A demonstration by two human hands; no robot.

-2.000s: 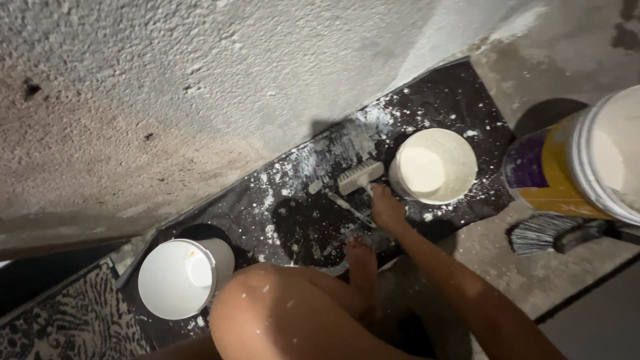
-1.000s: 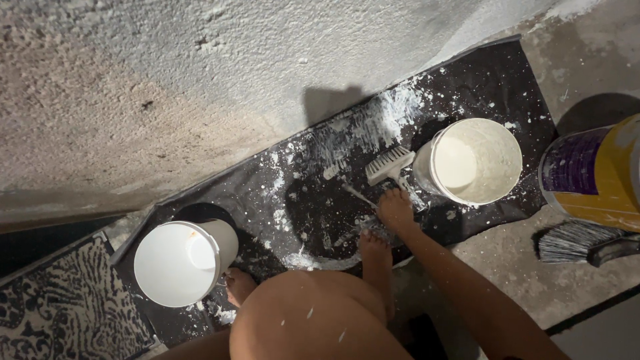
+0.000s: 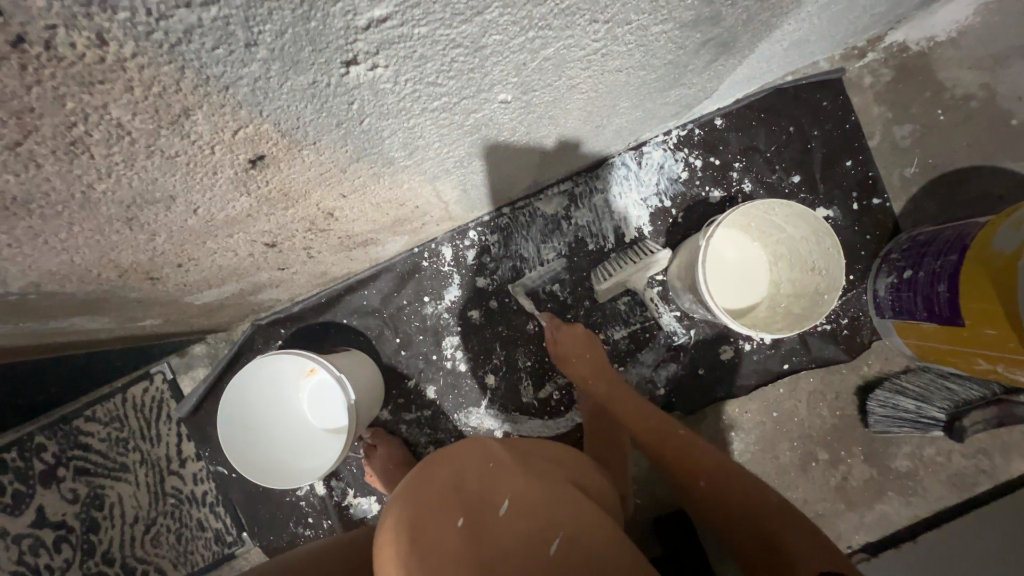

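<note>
My right hand (image 3: 578,352) is closed around the handle end of a paint-smeared hand tool with an angled head (image 3: 524,294), low over the black sheet (image 3: 408,296); its exact kind I cannot tell. Just right of it lies a wide block brush (image 3: 632,270), its white-smeared handle pointing down and right. Beside that stands a bucket (image 3: 772,268) with whitish liquid inside. On the left a white bucket (image 3: 280,420) stands tilted in view by my bare foot (image 3: 386,460), with a little white at its bottom. My left hand is out of view.
A rough, partly whitened wall (image 3: 320,120) runs along the sheet's far side. At right are a yellow and purple bucket (image 3: 952,288) and a dark-bristled broom or brush (image 3: 928,400) on the concrete floor. A patterned mat (image 3: 104,480) lies lower left. My knee (image 3: 504,504) fills the bottom middle.
My right hand has moved left, away from the block brush, and its handle now shows. The angled tool has shifted a little on the sheet with my hand.
</note>
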